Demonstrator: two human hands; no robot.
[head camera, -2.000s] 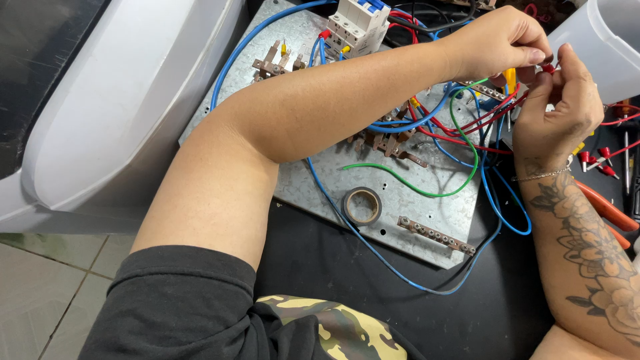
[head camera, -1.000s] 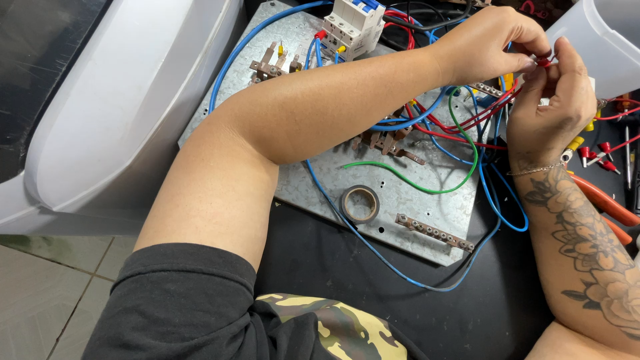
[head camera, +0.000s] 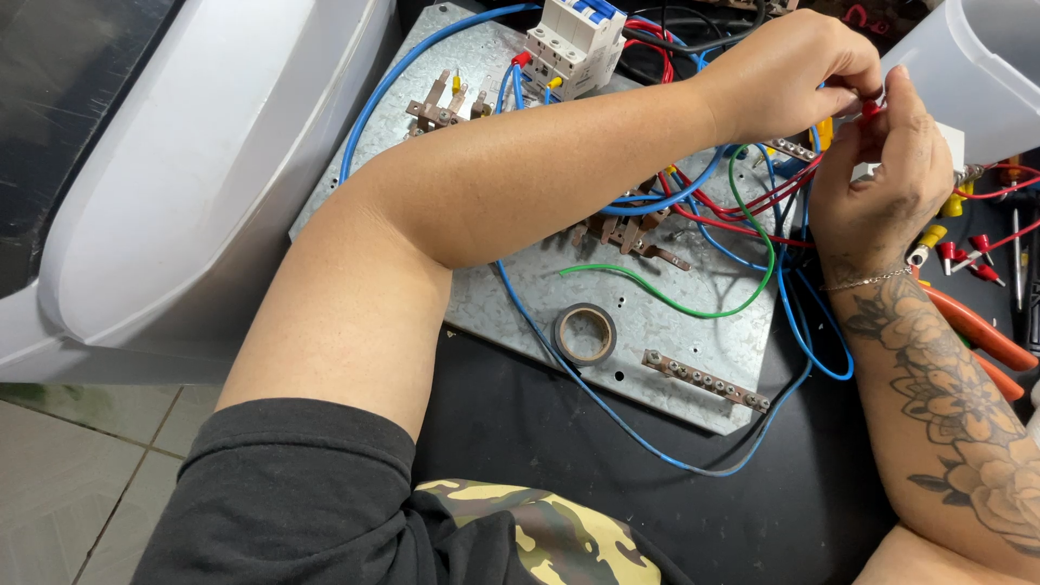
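At the upper right, my left hand (head camera: 800, 73) reaches across and pinches a small red insulated terminal (head camera: 870, 110) between thumb and fingers. My right hand (head camera: 886, 166) holds the same red piece from the other side; whether a wire sits in it is hidden by the fingers. Red wires (head camera: 756, 215) run toward my right hand from a galvanized metal plate (head camera: 520, 313). On that plate are a circuit breaker (head camera: 573, 49) with blue levers, copper busbar parts (head camera: 630, 231), a green wire (head camera: 691, 311), a roll of black tape (head camera: 584, 334) and a screw terminal bar (head camera: 705, 380).
A translucent plastic container (head camera: 967, 73) stands at the upper right. Beside my right forearm lie orange-handled pliers (head camera: 975, 325), loose red terminals (head camera: 979, 252) and a yellow ring terminal (head camera: 926, 244). A looping blue wire (head camera: 634, 435) hangs past the plate's lower edge. A white plastic body (head camera: 187, 179) fills the left.
My hands have shifted slightly around the red terminal, which stays between them. The plate and the tape roll have not moved.
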